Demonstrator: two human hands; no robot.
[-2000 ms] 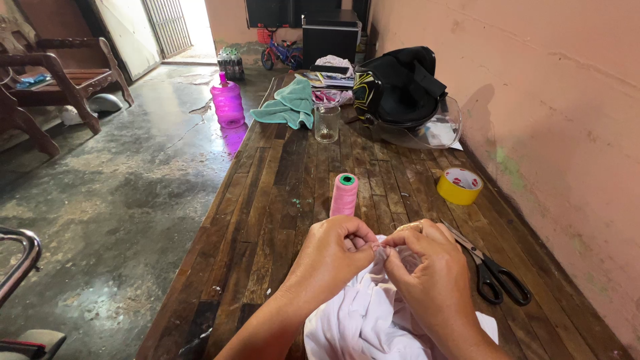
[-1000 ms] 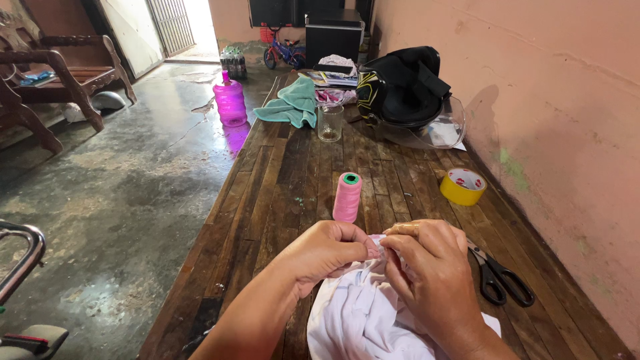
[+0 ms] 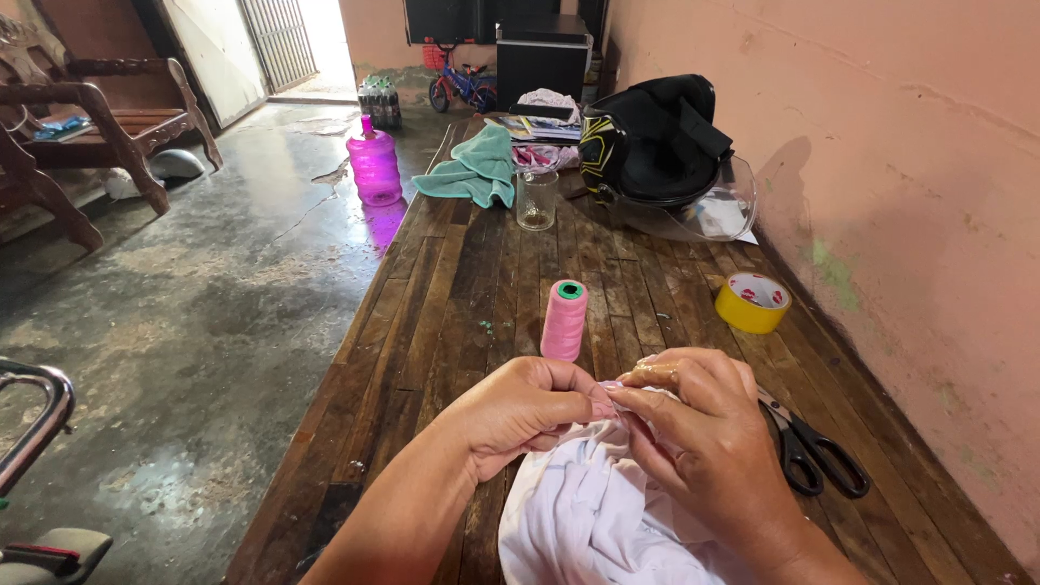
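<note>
A bunched white cloth (image 3: 585, 504) lies at the near edge of the wooden table (image 3: 439, 284). My left hand (image 3: 536, 410) pinches its upper edge between thumb and fingers. Right beside it, my right hand (image 3: 691, 414) grips the same edge, the fingertips of both hands nearly touching. Whether a needle or thread is between them cannot be made out. Just beyond my hands a cone of pink thread (image 3: 564, 321) stands upright. Black-handled scissors (image 3: 812, 455) lie to the right of my right hand, their blades partly hidden by it. A roll of yellow tape (image 3: 752, 302) rests farther back at the right.
Farther along the table are a glass jar (image 3: 536, 201), a teal cloth (image 3: 475, 166), a black helmet (image 3: 658, 146) with a clear visor, and papers (image 3: 540, 128). A pink wall (image 3: 910, 244) borders the right side. A purple bottle (image 3: 374, 166) stands on the floor at left.
Both hands stay close together at the cloth's edge, with small shifts of the fingers. The thread cone, tape and scissors have not plainly moved.
</note>
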